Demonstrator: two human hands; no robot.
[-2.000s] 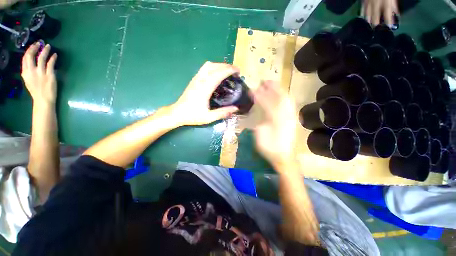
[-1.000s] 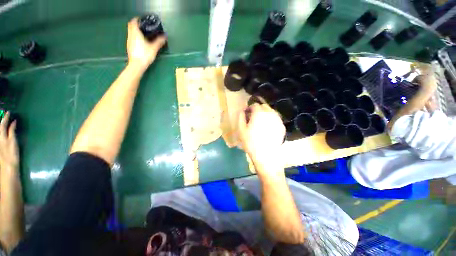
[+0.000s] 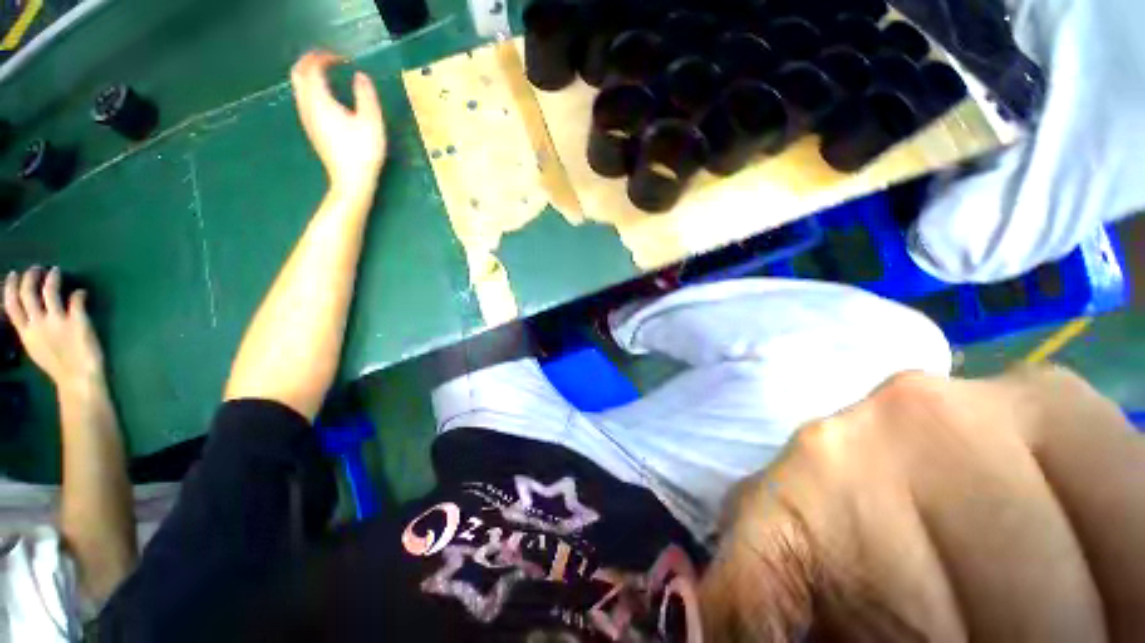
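My left hand [image 3: 342, 132] is over the green bench [image 3: 270, 163], left of the cardboard, with thumb and fingers apart and nothing in it. My right hand [image 3: 929, 502] is very large and close to the camera at the lower right. Its knuckles face the camera and its fingers are curled; whether anything is in it is hidden. Black open sleeves [image 3: 669, 163] stand in a packed group on the tan cardboard [image 3: 471, 132]. The cardboard's torn edge shows green surface below it. Black inner units [image 3: 124, 112] stand on the green surface at the upper left.
A neighbour's hand [image 3: 53, 329] rests at the left edge by dark units. A grey-clothed neighbour [image 3: 1080, 163] sits at the right by a blue stool [image 3: 1092, 270]. The pale metal upright [image 3: 491, 16] and a dark unit [image 3: 402, 13] are at the top edge.
My left hand has let go of the black unit it touched at the far side. My right hand has left the sleeves and come up close to the camera. The view has shifted.
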